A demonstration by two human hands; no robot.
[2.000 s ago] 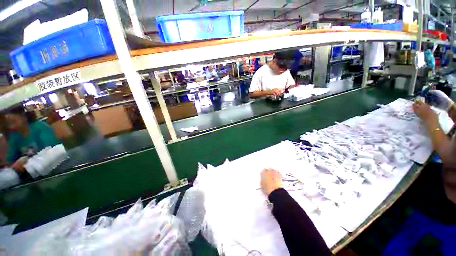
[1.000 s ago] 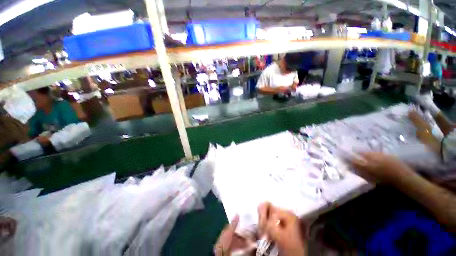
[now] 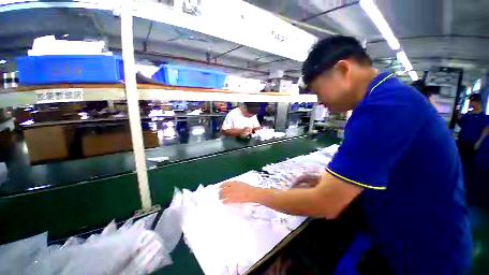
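Observation:
Neither of my hands can be made out. A dim reddish patch shows at the bottom edge, too dark to name. In front of me a white sheet (image 3: 214, 236) lies on the green bench. White corded adapters (image 3: 279, 219) lie loosely on its right part, and more are heaped farther back (image 3: 295, 165). A pile of clear bags (image 3: 107, 250) lies at the lower left; their contents are hard to tell. Another person's hand (image 3: 234, 192) rests over the white sheet, and their other hand is partly hidden behind the forearm.
A person in a blue shirt (image 3: 397, 156) leans in close on the right. A pale metal post (image 3: 135, 123) stands at the bench's far side under a shelf (image 3: 102, 95) with blue bins (image 3: 69, 70). A person in white (image 3: 239, 122) works across the green belt (image 3: 75, 209).
The view has turned and tilted up. The two hands holding something at the sheet's front edge are out of view. The person in blue now shows at right, one arm reaching left over the sheet.

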